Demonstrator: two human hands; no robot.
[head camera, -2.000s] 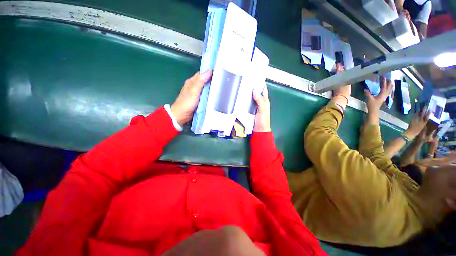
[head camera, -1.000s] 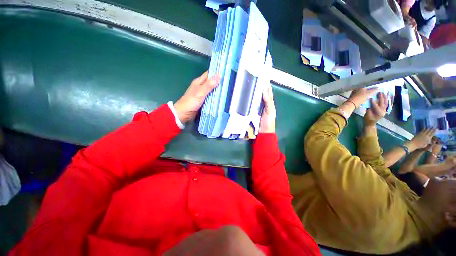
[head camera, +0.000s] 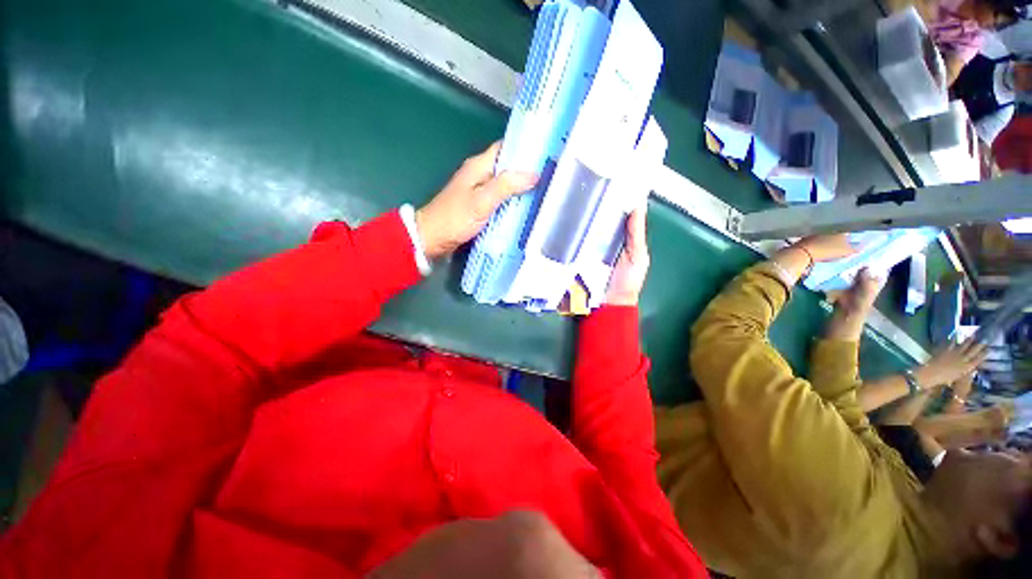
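A bundle of flat window boxes (head camera: 566, 170) stands tilted between my two hands over the green bench edge. Its many layered edges show on the left side and a printed face with a dark grey window shows on the right. Notched end flaps and a small brown tab (head camera: 578, 296) show at its bottom. My left hand (head camera: 466, 206) grips the layered side, thumb on the edges. My right hand (head camera: 631, 262) holds the right side; its fingers are partly hidden behind the boxes.
The green-covered bench (head camera: 215, 136) runs along a pale side rail (head camera: 430, 45), with the dark green belt beyond. Loose boxes (head camera: 770, 130) lie on the belt. A grey metal post (head camera: 894, 210) slants in from the right. A worker in a mustard sleeve (head camera: 753, 362) sits close on my right.
The bundle sits further right in the picture, leaning more to the right, still in both hands. The view has turned. The neighbouring worker now holds bluish boxes.
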